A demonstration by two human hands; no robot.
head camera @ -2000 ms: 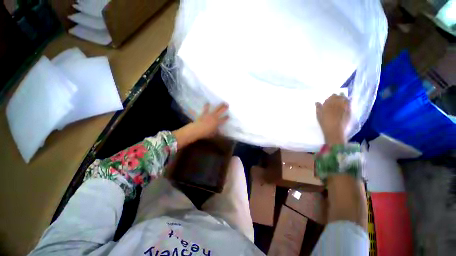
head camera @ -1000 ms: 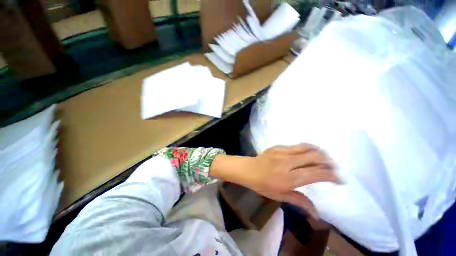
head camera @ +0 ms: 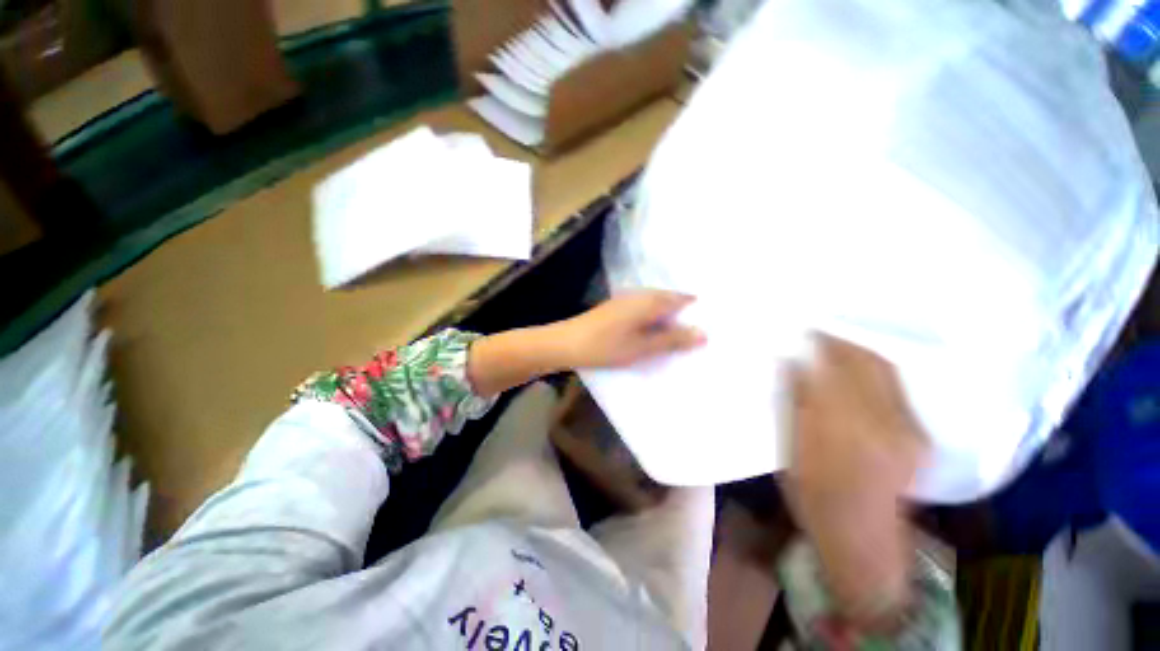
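A white foam sheet [head camera: 687,420] spans between my two hands in front of the sack, above my lap. My left hand [head camera: 636,331] grips its left upper edge with fingers closed on it. My right hand [head camera: 852,445] is blurred at the sheet's right edge; its fingers are hard to make out. The poly bag of foam sheets [head camera: 916,191] bulges behind, glaring white, so the sheet's upper border merges with it. A brown carton [head camera: 598,445] sits between my knees, partly hidden under the sheet.
Loose foam pads [head camera: 426,210] lie on the cardboard-covered bench [head camera: 229,305]. A pad tray [head camera: 617,95] stands behind them. A foam stack [head camera: 57,471] is at the far left. Tall cartons [head camera: 223,57] stand by the green conveyor [head camera: 350,83]. A blue bag [head camera: 1126,432] and yellow crate [head camera: 999,598] are at right.
My left hand has gone from lying spread on the sack to gripping a foam sheet. My right hand has come into view at the sheet's other side. The view has shifted slightly.
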